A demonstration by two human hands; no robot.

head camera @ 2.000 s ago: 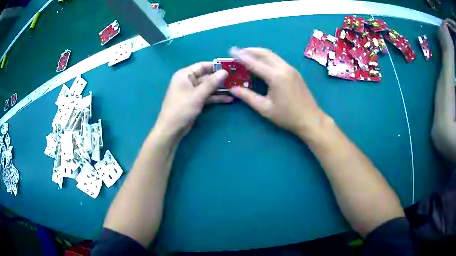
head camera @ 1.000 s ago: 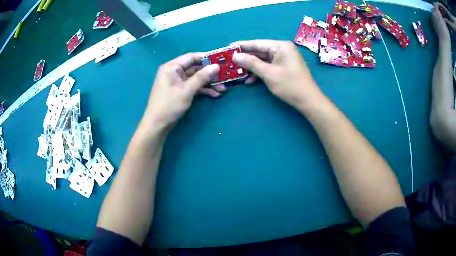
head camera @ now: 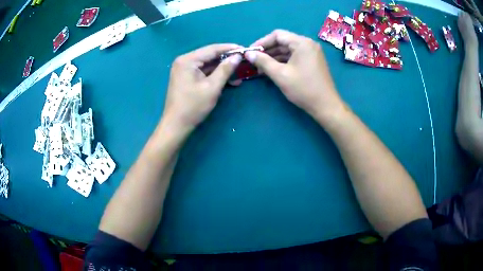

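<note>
A board-and-housing unit (head camera: 247,71) is held between both hands above the green bench, its white edge up and part of its red face showing below the thumbs. My left hand (head camera: 198,77) grips its left end with thumb and fingers. My right hand (head camera: 296,66) grips its right end. The fingers hide much of the unit. White plastic housings (head camera: 66,127) lie heaped at the left. Red circuit boards (head camera: 370,39) lie heaped at the upper right.
Single white housing (head camera: 114,36) lies on the white edge strip (head camera: 212,9). A grey post (head camera: 147,10) rises at the bench edge. Red units (head camera: 60,39) lie spaced on the belt. Another person's arm (head camera: 468,90) is at the right edge. More white pieces lie at the far left.
The unit has tilted from its red face showing to its white edge uppermost. Both hands still hold it. The red units on the belt have shifted in view.
</note>
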